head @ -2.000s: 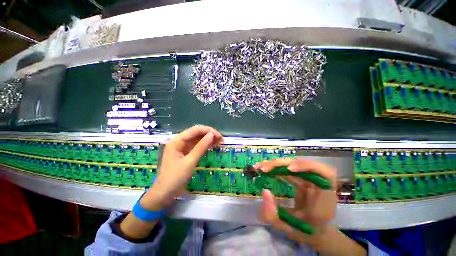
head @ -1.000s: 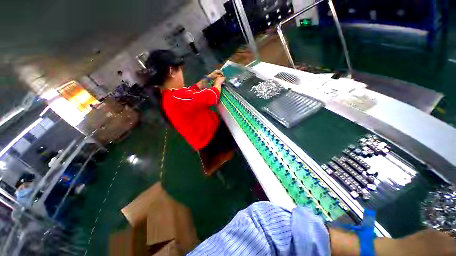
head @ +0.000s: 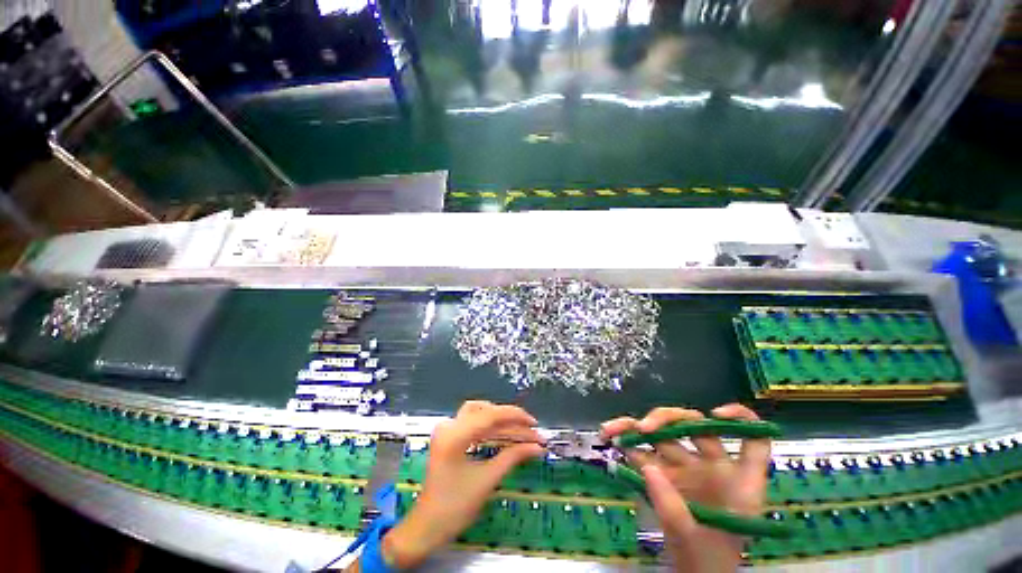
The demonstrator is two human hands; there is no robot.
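My left hand (head: pixel 476 476), with a blue wrist band (head: pixel 378 543), pinches something tiny and silvery at its fingertips, just above the boards. My right hand (head: pixel 700 481) holds green-handled cutters (head: pixel 717 429), handles spread. Their metal jaws (head: pixel 577 448) point left and meet or nearly meet the left fingertips; whether they touch the part cannot be told. Below both hands lies a double row of green circuit board panels (head: pixel 566 526). A wide pile of silver components (head: pixel 560 336) lies behind the hands.
Stacked green panels (head: pixel 852 353) lie at right on the dark mat. White and dark connector blocks (head: pixel 336 375) lie left of the pile. A grey translucent tray or bag (head: pixel 163 330) and a smaller silver pile (head: pixel 81 310) lie far left. A blue object (head: pixel 981 291) hangs at far right.
The view has swung back from the left, where a person in red was visible, to the boards in front. Both hands are visible again, close together above the boards, with the cutters by the left fingertips.
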